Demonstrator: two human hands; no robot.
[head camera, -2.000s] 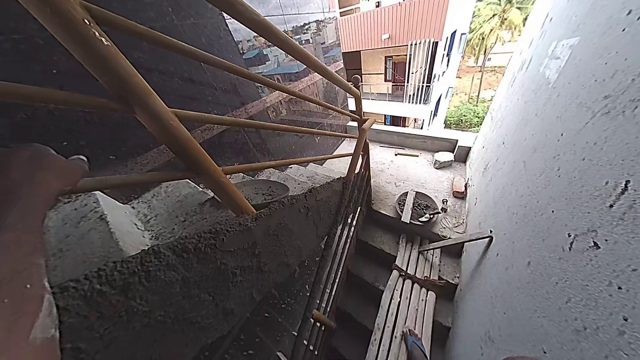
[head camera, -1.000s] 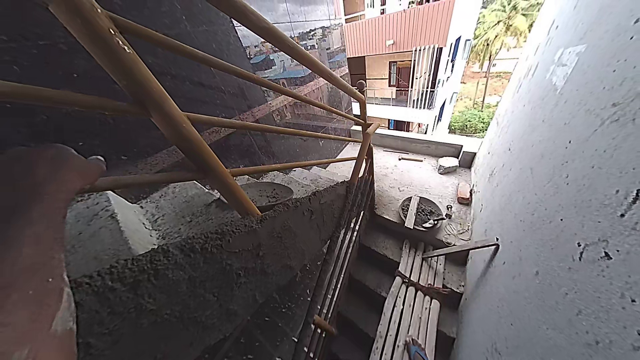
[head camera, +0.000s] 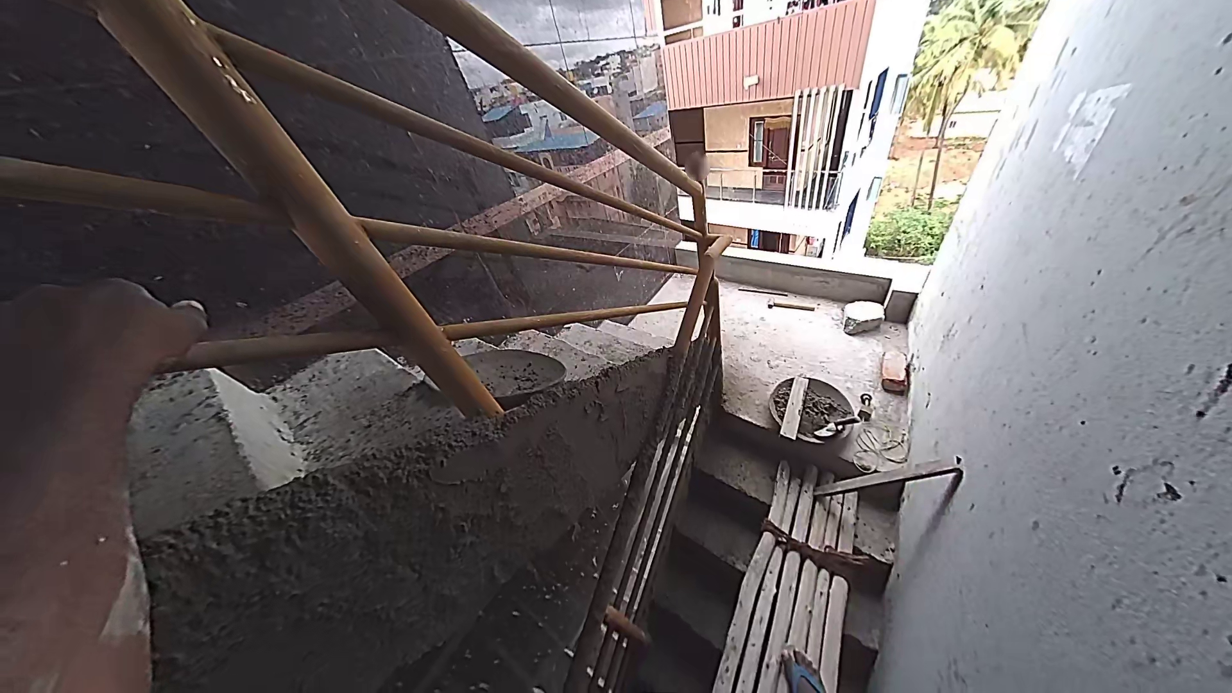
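Note:
My left hand (head camera: 106, 327) is closed around the lowest yellow metal railing bar (head camera: 279, 348) at the left edge, with the forearm running down the frame. Below the railing, fresh rough mortar (head camera: 385, 539) covers the side of the stair. A shallow pan (head camera: 515, 373) sits on the upper flight just behind the slanted railing post. My right hand is out of view. Farther down, on the landing, a round pan of mortar (head camera: 820, 409) holds a trowel (head camera: 835, 426), and a short wooden board (head camera: 795, 408) lies across it.
Wooden poles tied together (head camera: 794, 597) lie over the lower steps, with a foot in a blue sandal (head camera: 801, 671) on them. A wooden piece (head camera: 890, 477) leans by the grey wall (head camera: 1068, 385). On the landing are a brick (head camera: 894, 372) and a pale block (head camera: 863, 317).
My left hand stays on the railing bar in all the frames. The view has shifted slightly; nothing else has plainly moved.

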